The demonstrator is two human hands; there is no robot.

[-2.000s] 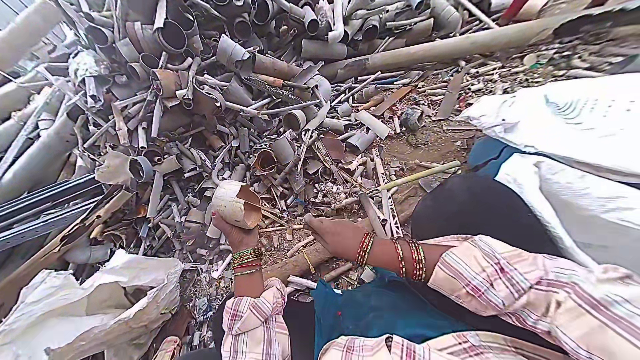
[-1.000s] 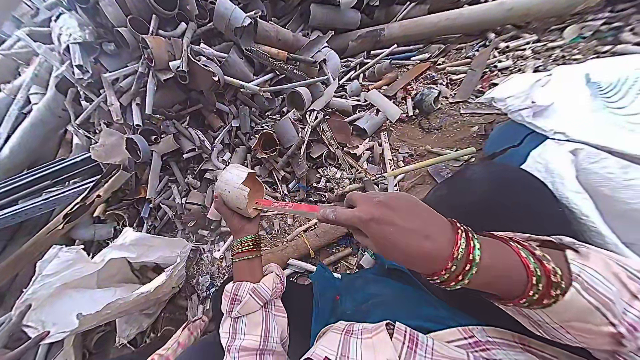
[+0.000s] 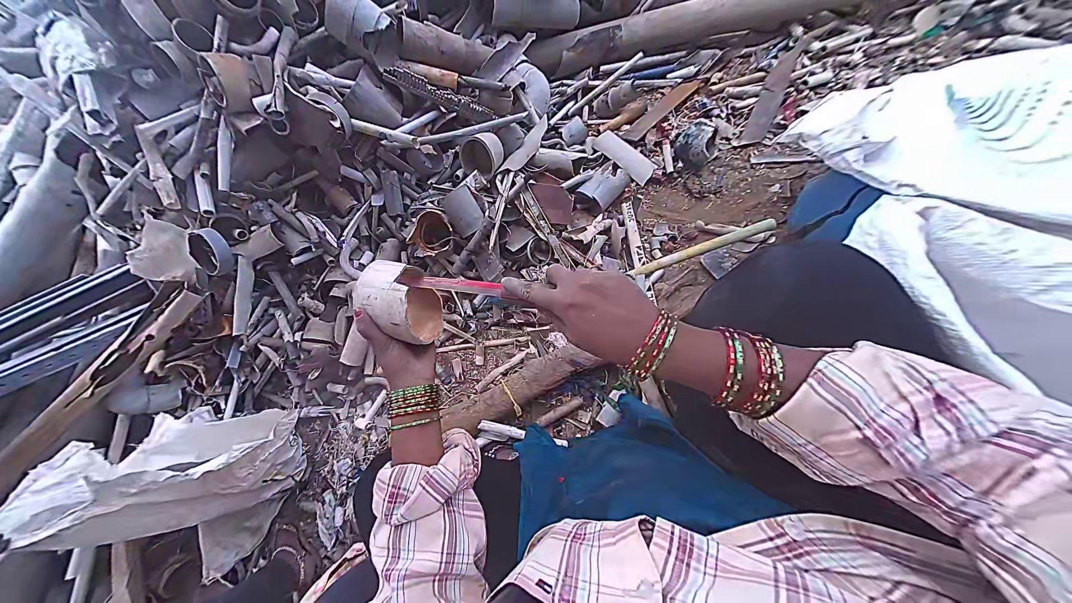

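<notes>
My left hand (image 3: 402, 360) grips a short, wide piece of whitish plastic pipe (image 3: 385, 300) with a broken rim, its open end facing right. In my right hand (image 3: 590, 311) is a flat red tool (image 3: 461, 286), perhaps a blade; its far end touches or overlaps the pipe's broken upper edge. Which kind of tool it is, I cannot tell. Below both hands lies a thick wooden log (image 3: 519, 389), and blue cloth (image 3: 636, 469) spreads over my lap.
A heap of scrap pipe pieces (image 3: 293, 167) fills the ground ahead. Metal channels (image 3: 75, 322) lie at the left, above a torn white sack (image 3: 159, 477). White sacks (image 3: 963, 142) rest at the right. A long thick pipe (image 3: 670, 33) crosses the back, and a thin yellowish stick (image 3: 708, 247) lies beyond my right wrist.
Two seconds ago my right hand was apart from the pipe piece and no red tool showed. One second ago the tool was at the pipe's broken edge. My left hand has kept hold of the pipe.
</notes>
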